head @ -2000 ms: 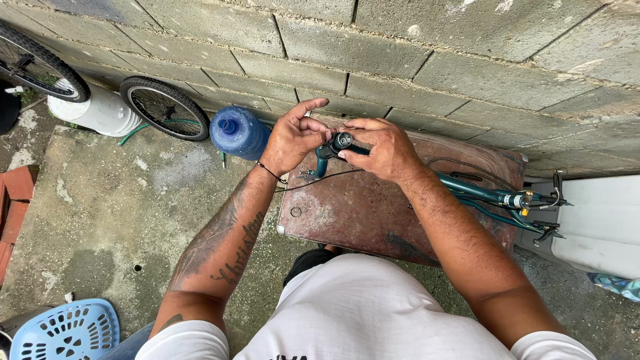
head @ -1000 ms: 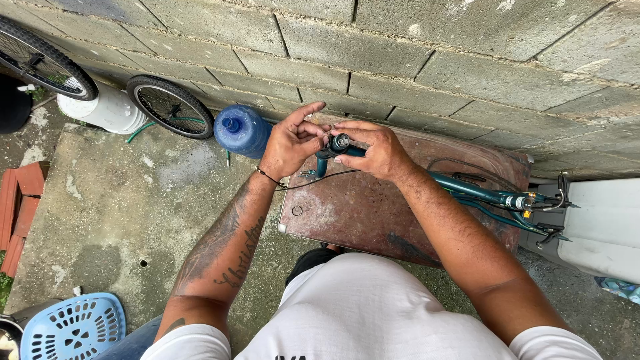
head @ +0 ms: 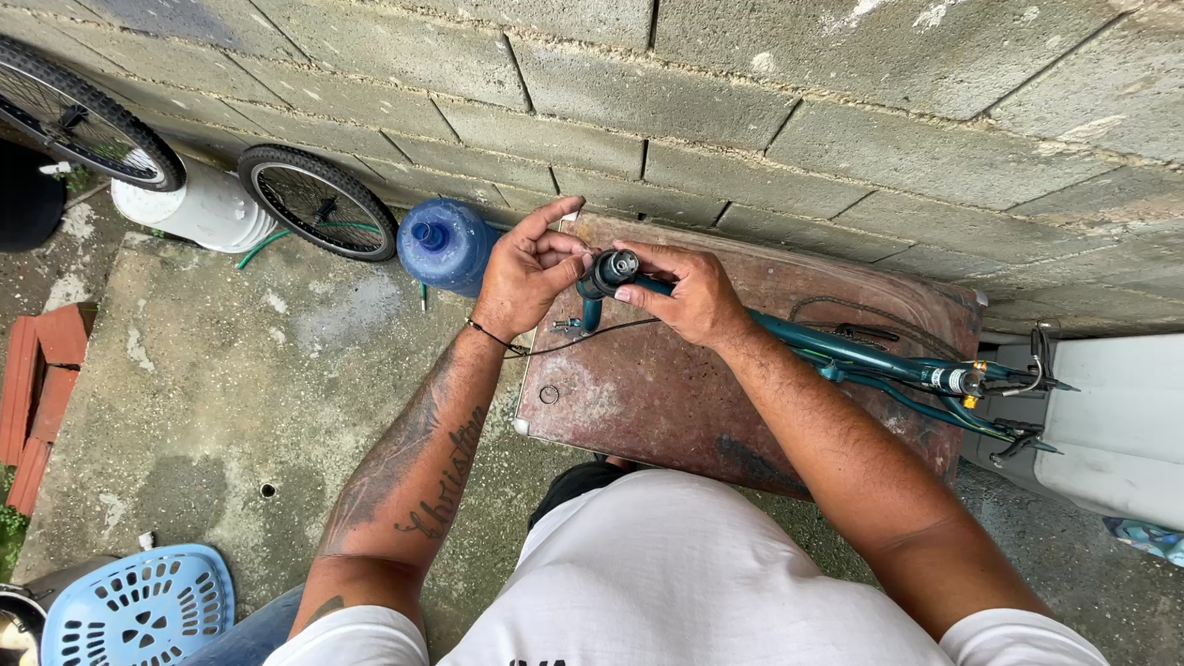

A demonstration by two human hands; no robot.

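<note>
A teal bicycle frame (head: pixel 823 344) lies across a worn reddish table (head: pixel 647 398). My right hand (head: pixel 689 291) grips the frame's front end, its thumb and fingers beside a black, round headset part (head: pixel 612 268) with a metal centre. On the other side of that part, my left hand (head: pixel 536 268) pinches at its edge with thumb and fingertip, index finger extended; whether a small piece is between them cannot be told. A black cable (head: pixel 592 335) runs from near my left wrist toward the frame. A thin dark ring (head: pixel 548 394) rests on the table near its left edge.
A concrete block wall (head: pixel 592 120) runs along the table's far side. Left of the table stand a blue water jug (head: pixel 444 245), a bicycle wheel (head: pixel 319 202) and a white bucket (head: pixel 199 208). A light blue plastic seat (head: pixel 139 601) is at lower left, a white container (head: pixel 1115 398) at right.
My left fingers have shifted slightly at the headset part, and the round part's metal centre faces up more visibly. My right hand keeps its hold on the front end.
</note>
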